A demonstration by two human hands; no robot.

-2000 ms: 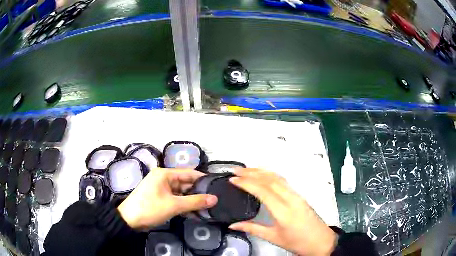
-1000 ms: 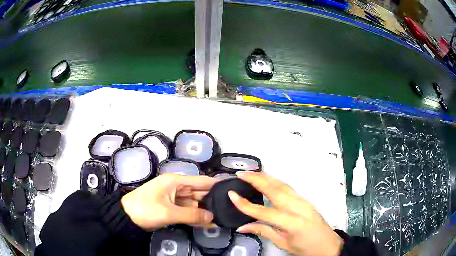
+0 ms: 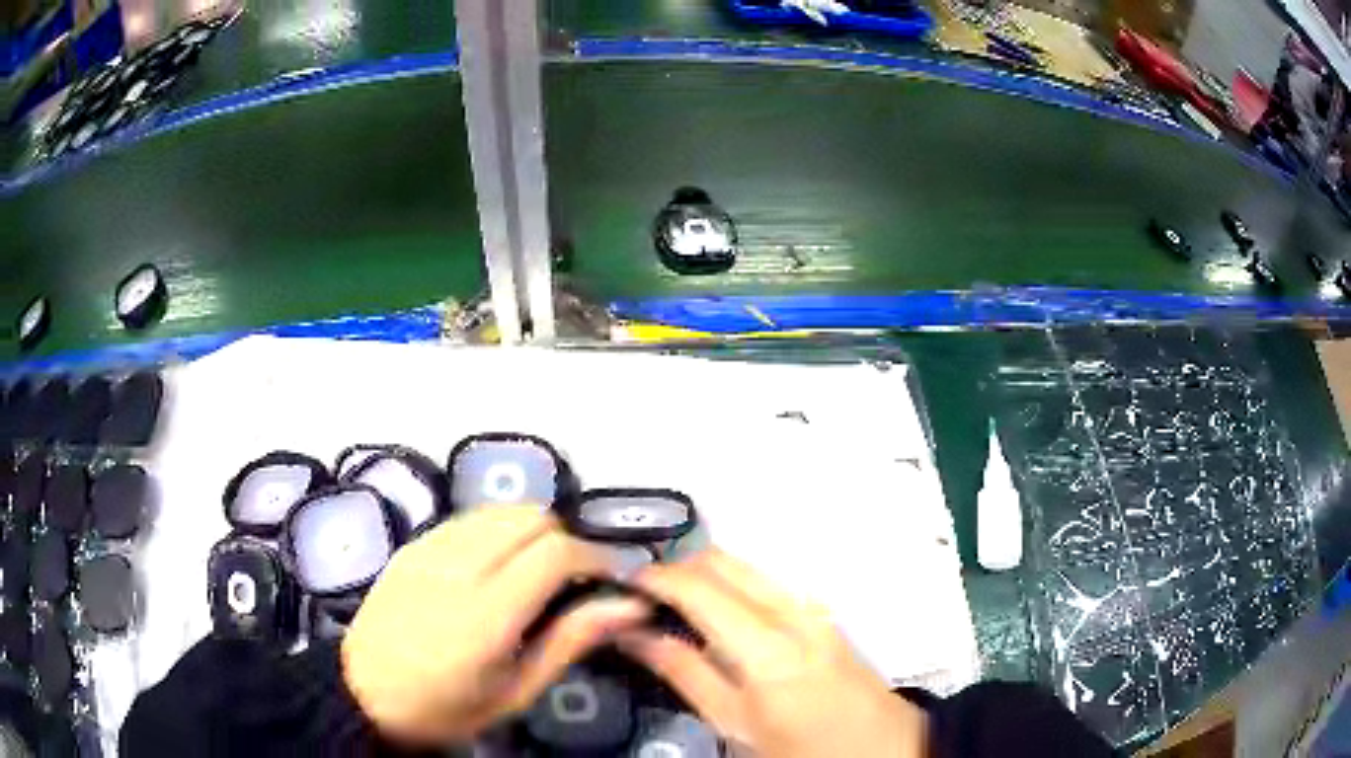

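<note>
My left hand (image 3: pixel 467 622) and my right hand (image 3: pixel 763 644) close together around a black rounded piece (image 3: pixel 600 600), which is mostly hidden by the fingers and blurred. Below the hands, a dark piece with a white ring (image 3: pixel 575 708) lies in the pile. Left of and behind the hands, several black-rimmed pieces with pale grey faces (image 3: pixel 341 539) lie on the white sheet (image 3: pixel 800 474). One piece with a white ring (image 3: pixel 504 477) lies just behind my left hand.
A white squeeze bottle (image 3: pixel 999 511) stands out right of the sheet, beside a clear blister tray (image 3: pixel 1171 533). A tray of black covers (image 3: pixel 111 504) is at left. A metal post (image 3: pixel 508 193) rises at the blue-edged green belt (image 3: pixel 874 178), which carries a black unit (image 3: pixel 695 234).
Both hands have shifted from holding the black piece with its broad face showing to closing over it, hiding most of it. The camera view has also shifted.
</note>
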